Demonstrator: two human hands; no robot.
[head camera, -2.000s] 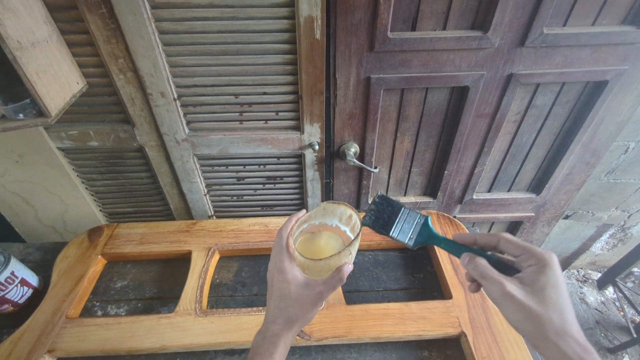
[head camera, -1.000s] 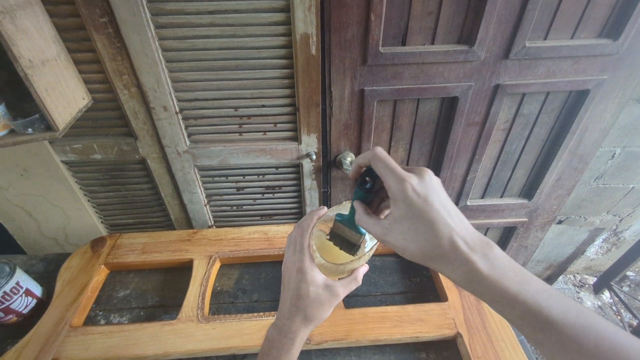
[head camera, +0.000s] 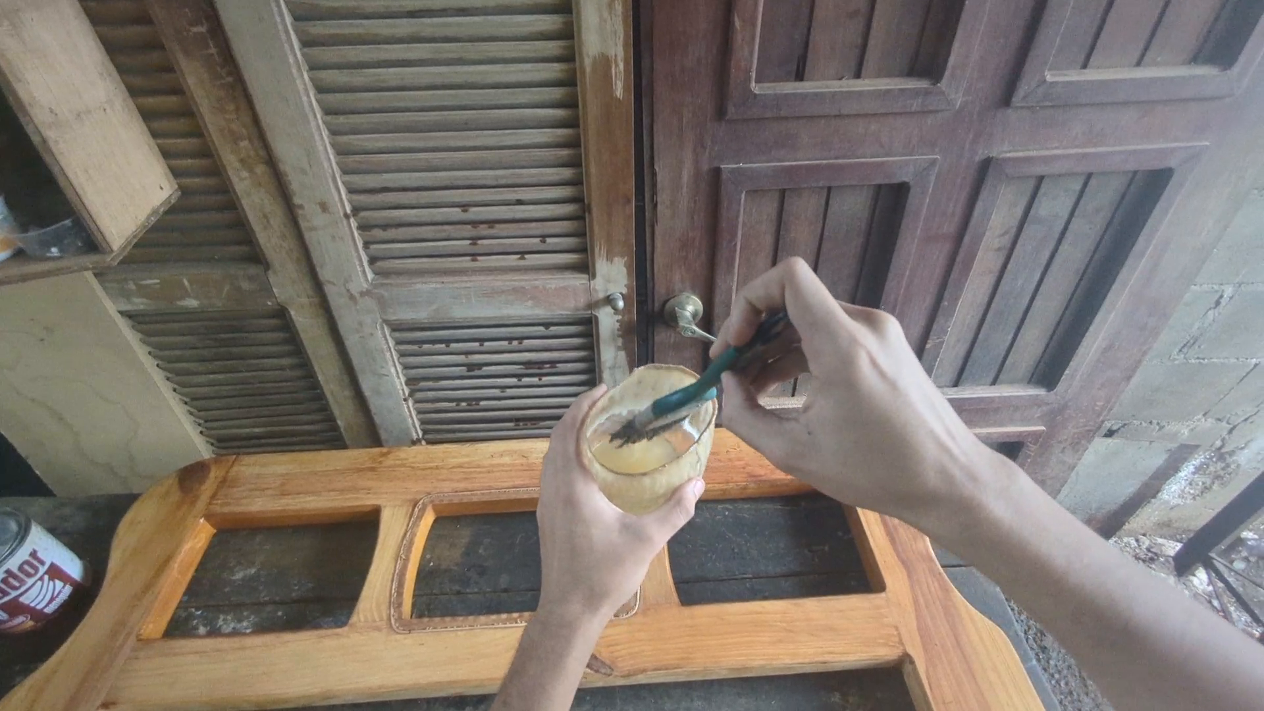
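Observation:
My left hand (head camera: 602, 523) is wrapped around a small cup (head camera: 657, 484) with yellowish liquid inside, held above the wooden frame. In my right hand (head camera: 839, 395) is a paintbrush with a green handle (head camera: 691, 393), pinched between the fingers. The brush slants down to the left and its dark bristles are inside the cup, at the liquid or just over it; contact cannot be told. Below both hands lies the varnished-looking wooden frame (head camera: 296, 662) with several rectangular openings, on a dark plank surface (head camera: 276, 573).
A metal can (head camera: 35, 573) bearing writing stands left of the frame. Behind are a louvered wooden door (head camera: 464, 148) and a dark paneled door (head camera: 691, 128) with a metal handle (head camera: 686, 314). A wooden box shelf (head camera: 89, 118) juts in at upper left; a block wall (head camera: 1195, 365) stands at right.
The brush was held right of the cup two seconds ago. My right hand then brought it over and its bristles went into the cup. Now the handle leans more to the right.

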